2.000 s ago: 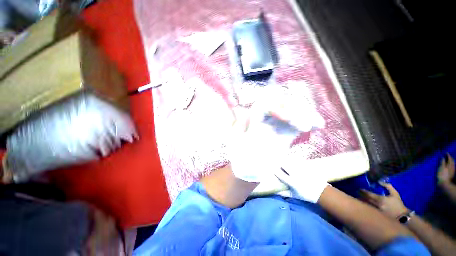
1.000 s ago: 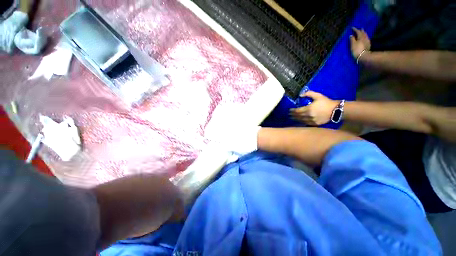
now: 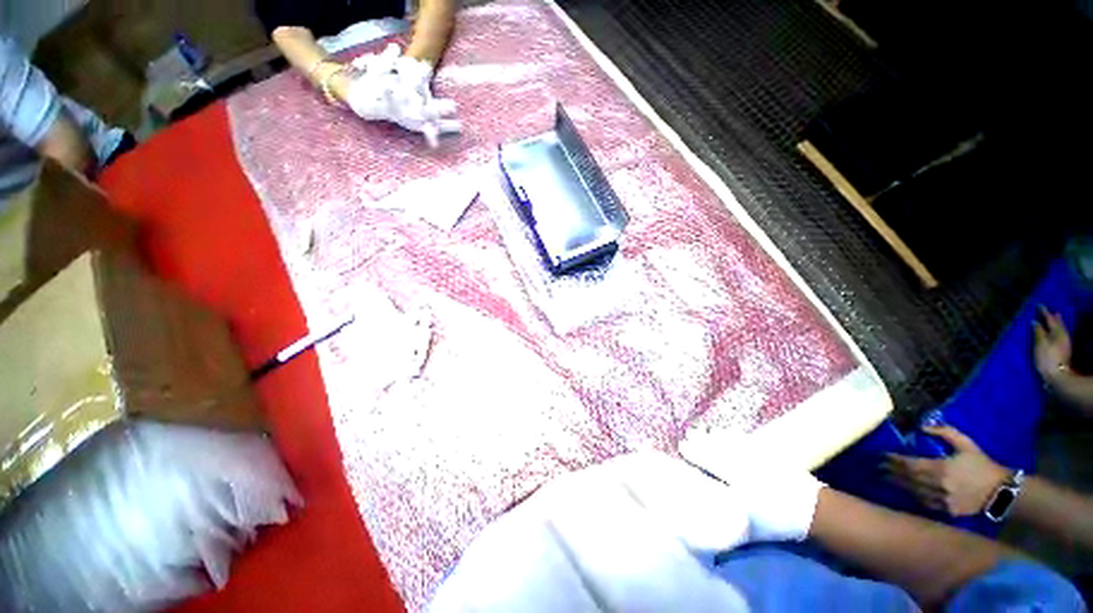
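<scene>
My right hand [image 3: 773, 493], in a white glove, is at the near edge of the pink bubble wrap cover [image 3: 767, 347], low in the picture. A large overexposed white shape [image 3: 587, 539] beside it looks like my gloved left hand close to the camera; its fingers cannot be made out. Whether either hand holds anything is not visible. The silvery tray-like sample part [image 3: 561, 198] with a raised dark edge lies mid-table, partly over a clear bubble bag [image 3: 581, 297].
Left: an open carton [image 3: 180, 347], a white bag bundle [image 3: 144, 509] and a pen [image 3: 306, 341]. Another person's gloved hands [image 3: 402, 93] are at the far end. Right: a mesh conveyor [image 3: 707, 102] with black parts [image 3: 911, 132], blue film [image 3: 1001, 413] and a person's bare hand [image 3: 953, 473].
The view has swung back left, bringing the carton and bag bundle into view again. The grey sleeve and bare forearm at lower left are gone. The large white shape now fills the lower middle.
</scene>
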